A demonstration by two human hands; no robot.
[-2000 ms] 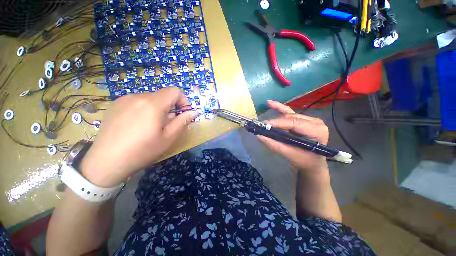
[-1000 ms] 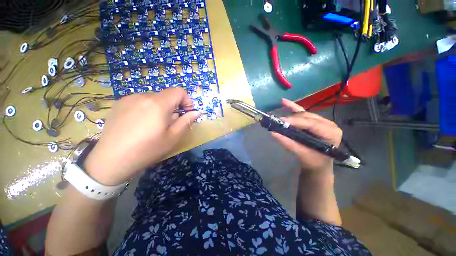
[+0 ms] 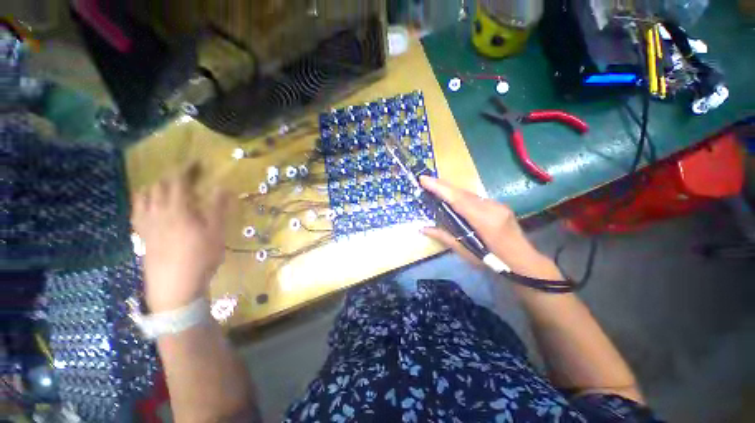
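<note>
The blue circuit board panel (image 3: 377, 165) lies on the tan work board (image 3: 302, 285). My right hand (image 3: 476, 219) holds the black soldering iron (image 3: 454, 221), its silver front pointing up-left over the panel. My left hand (image 3: 178, 240) is off the panel at the left side of the work board, blurred, with fingers spread; no object shows in it. Several white round components (image 3: 290, 173) on dark leads lie left of the panel, their wires running to it.
Red-handled cutters (image 3: 530, 136) lie on the green bench (image 3: 488, 169). Behind are a yellow can (image 3: 499, 35), a black station (image 3: 592, 49) with blue display, and a fan box (image 3: 306, 70) with spiral grille. Stacked panels (image 3: 91, 330) stand at left. The iron's cable hangs right.
My left hand has left the panel and moved far left, opening from its pinch on the wires. The iron has moved over the panel. The view has shifted, showing the fan box and stacked panels.
</note>
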